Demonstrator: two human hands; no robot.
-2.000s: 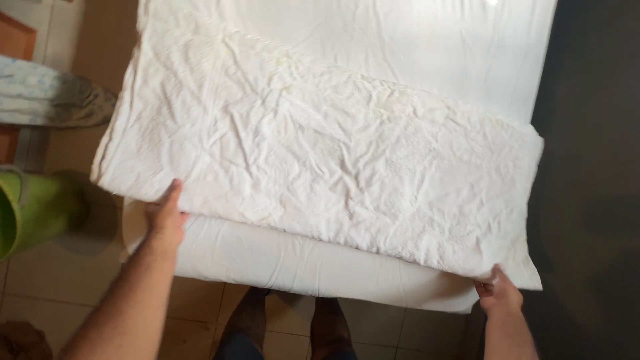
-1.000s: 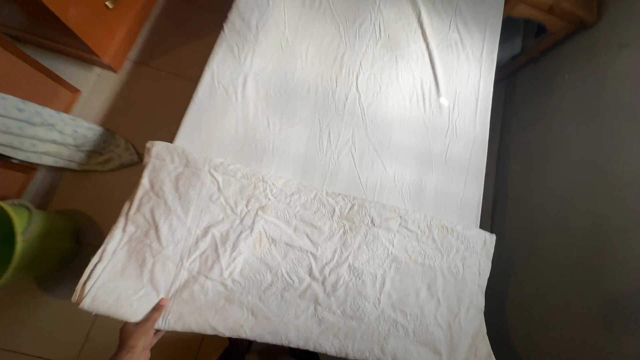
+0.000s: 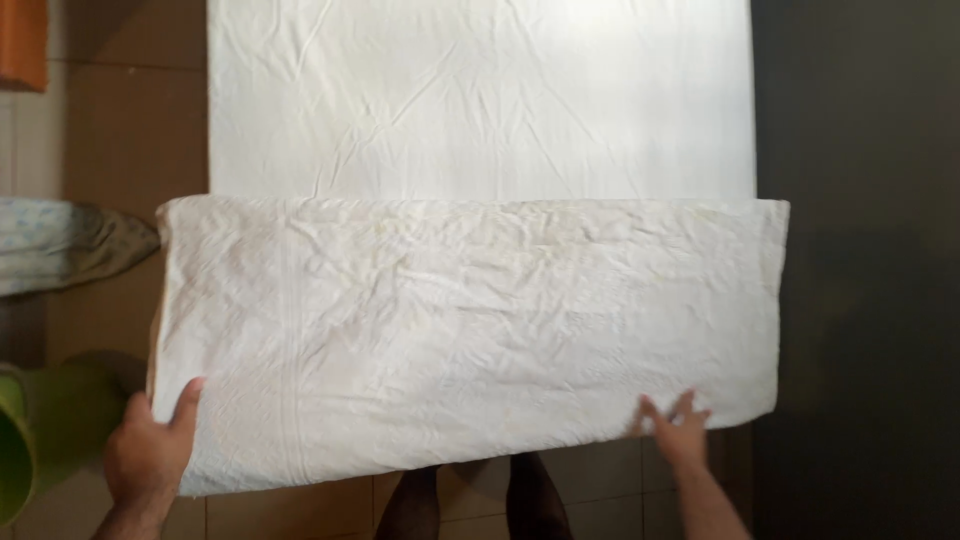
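A folded, wrinkled white cloth lies across the near end of a long surface covered with a white sheet. Its sides reach a little past the sheet's left and right edges. My left hand grips the near left corner of the cloth, thumb on top and the fingers partly hidden. At the near edge on the right, my right hand has its fingers spread on or just over the cloth, slightly blurred, not closed on it.
A green bucket stands on the tiled floor at the left. Above it a patterned cloth-covered thing juts in. Orange furniture shows at the upper left, and a dark surface runs along the right side. My legs are below the cloth.
The folded cloth was slanted two seconds ago, and its far edge now lies straight across the sheet. My right hand, earlier holding the near right corner, is now spread at the near edge.
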